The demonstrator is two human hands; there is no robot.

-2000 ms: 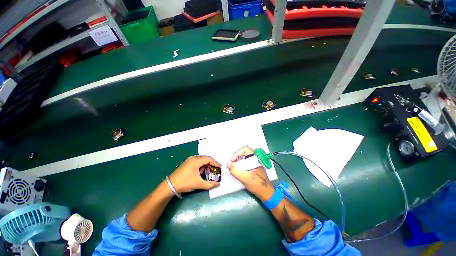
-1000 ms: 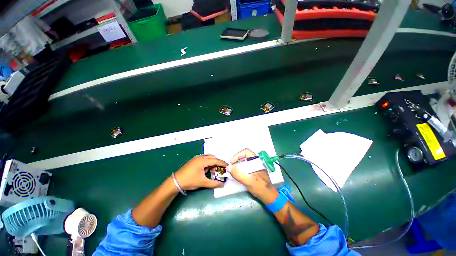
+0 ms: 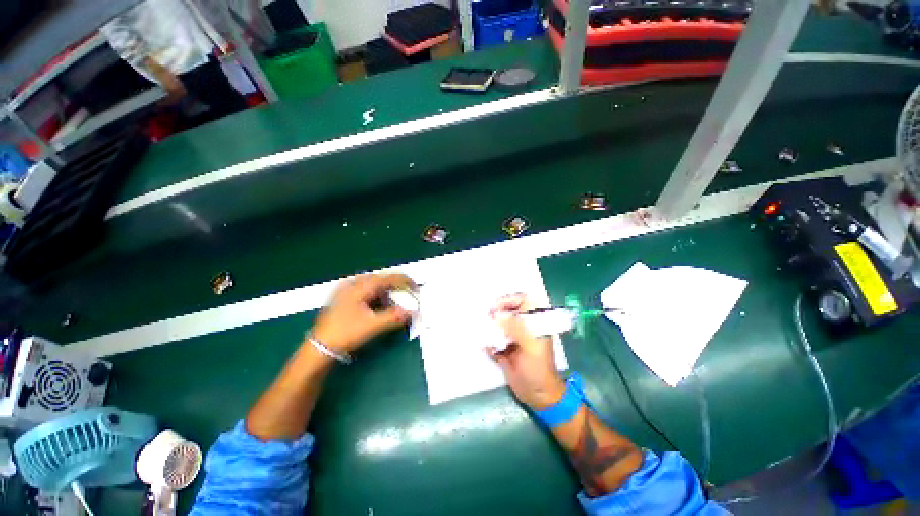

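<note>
My left hand [image 3: 353, 314], blurred, holds a small electronic module [image 3: 405, 300] between thumb and fingers at the upper left edge of the white paper mat [image 3: 454, 360]. My right hand [image 3: 526, 353] holds the white glue syringe [image 3: 543, 324] over the mat, apart from the module. The green adapter head [image 3: 580, 316] at the syringe's rear is blurred. The syringe tip cannot be made out.
Modules [image 3: 515, 225] lie spaced along the green conveyor belt [image 3: 333, 222] beyond the white rail. Loose white paper [image 3: 678, 314] and a black dispenser controller [image 3: 832, 252] are at right. Fans [image 3: 83, 447] stand at lower left. A person [image 3: 161, 45] is at upper left.
My left hand has moved up and left with the module, away from the syringe. My right hand and syringe have shifted slightly right. Belt modules have moved left. A person has appeared at upper left.
</note>
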